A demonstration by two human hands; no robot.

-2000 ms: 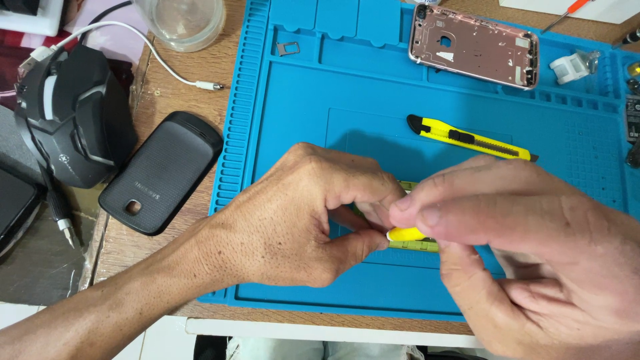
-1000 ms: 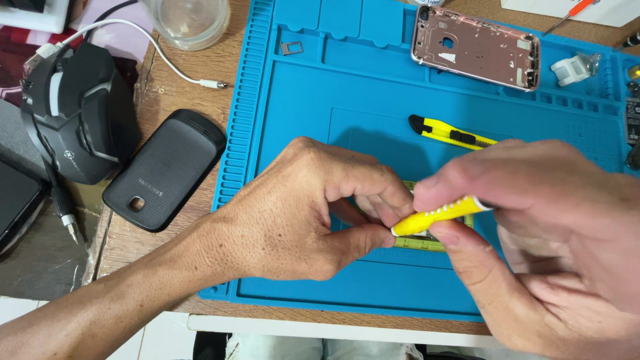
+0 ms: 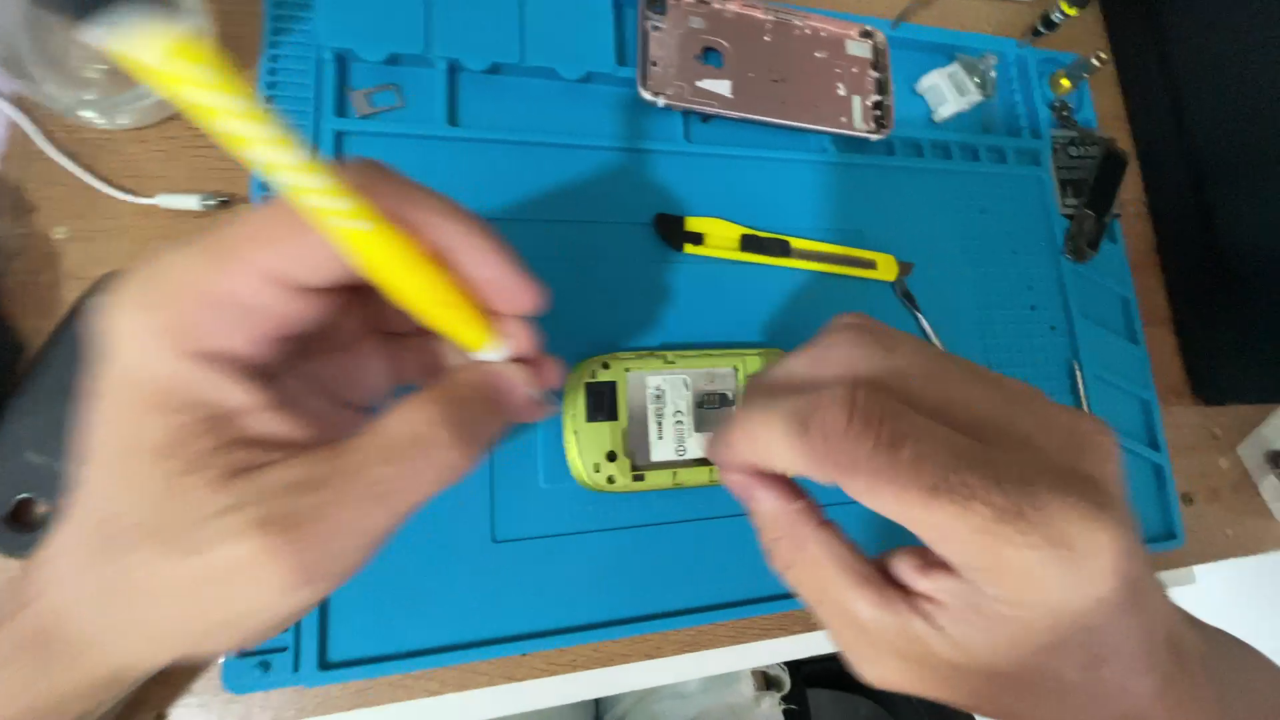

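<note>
Pinched in my left hand (image 3: pixel 290 420) is a yellow pen-shaped tool (image 3: pixel 330 190) with a ribbed grip; it slants up to the left, and its lower white end is at my fingertips. A lime-green mobile phone body (image 3: pixel 600 450) with its back cover off lies on the blue silicone repair mat (image 3: pixel 420 600), showing a label and the battery bay. My right hand (image 3: pixel 930 480) is over the phone's right end, thumb and index finger close together, hiding that end. Whether it pinches anything small cannot be seen. Both hands are blurred.
A yellow snap-off utility knife (image 3: pixel 790 250) lies above the phone, with metal tweezers (image 3: pixel 918 315) by its tip. Farther back are a pink phone housing (image 3: pixel 770 80), a SIM tray (image 3: pixel 377 99) and a white part (image 3: pixel 950 92). A black phone cover (image 3: pixel 40 450) is partly behind my left hand.
The yellow tool has passed from my right hand to my left. My hands have moved apart, uncovering much of the green phone. The view has shifted.
</note>
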